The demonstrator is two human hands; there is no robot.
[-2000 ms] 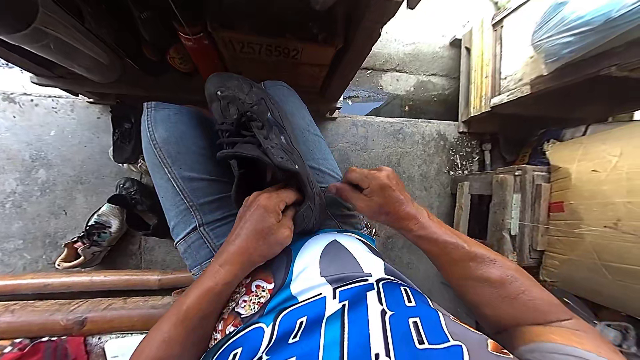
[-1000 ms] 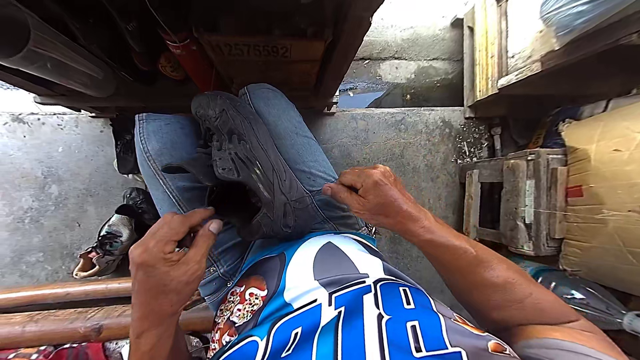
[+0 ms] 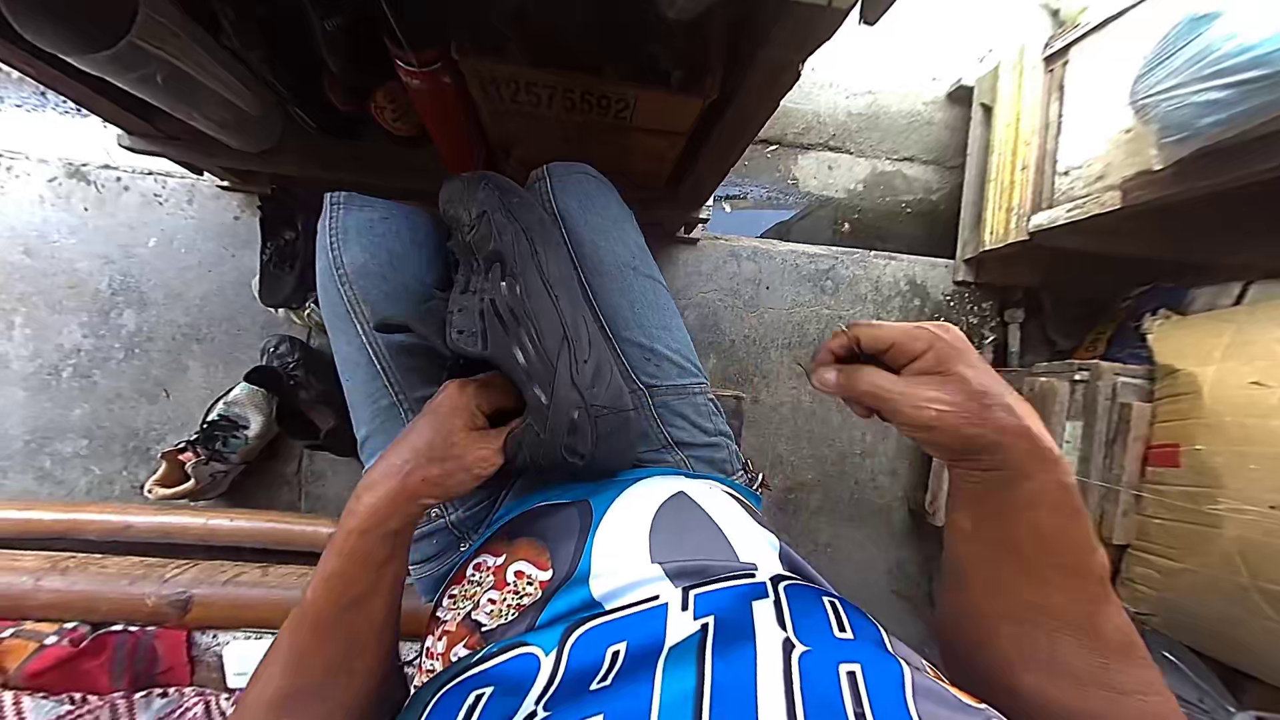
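A black sneaker (image 3: 540, 340) lies across my jeans-clad thighs, toe pointing away from me and its opening turned to the left. My left hand (image 3: 465, 430) grips the collar near the heel, with the fingertips hidden inside the opening. Off to the right of the shoe, my right hand (image 3: 875, 375) is raised over the concrete floor. Its thumb and forefinger are pinched together on a small, thin, dark item, perhaps a needle or thread end; the picture does not settle which.
A worn light sneaker (image 3: 215, 440) and dark shoes (image 3: 305, 395) lie on the floor at left. A wooden stand (image 3: 690, 130) is before my knees. Bamboo poles (image 3: 160, 590) run at lower left. A wooden crate (image 3: 1085, 430) and a taped cardboard box (image 3: 1215, 480) stand at right.
My right hand has moved right, away from the shoe's side. My left hand, off the shoe to its left one second ago, now holds the collar.
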